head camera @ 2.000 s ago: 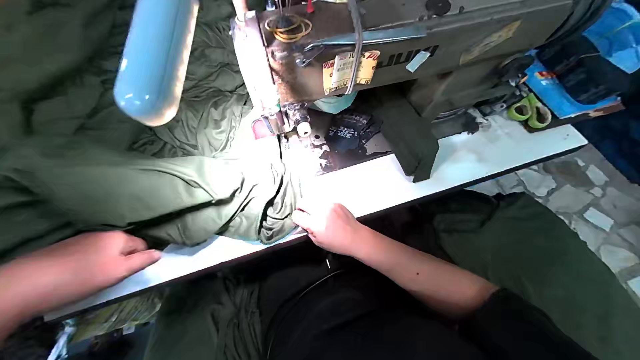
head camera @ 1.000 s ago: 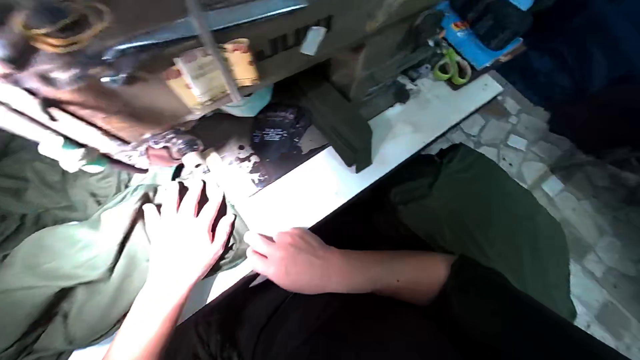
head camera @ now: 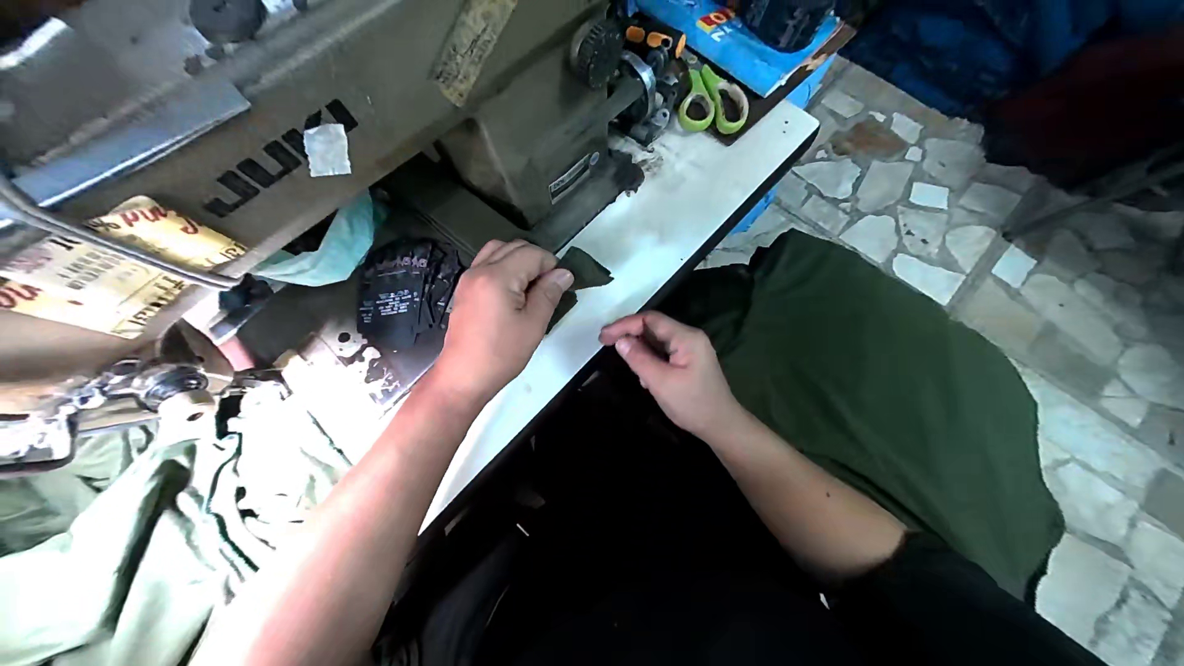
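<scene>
My left hand (head camera: 504, 310) grips a small dark green fabric piece (head camera: 585, 268) between thumb and fingers, over the white table edge beside the sewing machine. My right hand (head camera: 668, 365) is just to the right, at the table's front edge, its fingers curled with thumb near fingertips; whether something thin is between them I cannot tell. Left of my left hand lies a stack of black printed labels (head camera: 402, 289). Light green fabric (head camera: 185, 527) lies bunched under the needle area of the Juki sewing machine (head camera: 388, 111) at lower left.
Green-handled scissors (head camera: 712, 100) lie at the table's far right end, by a blue package (head camera: 740, 42). A teal cloth (head camera: 324, 250) is tucked under the machine arm. Dark green fabric (head camera: 888, 388) hangs at my right, above the stone floor (head camera: 925, 203).
My left hand has left the fabric by the needle and now holds the dark green piece, which lay by the machine before. My right hand has come off the bunched fabric. The view has swung right.
</scene>
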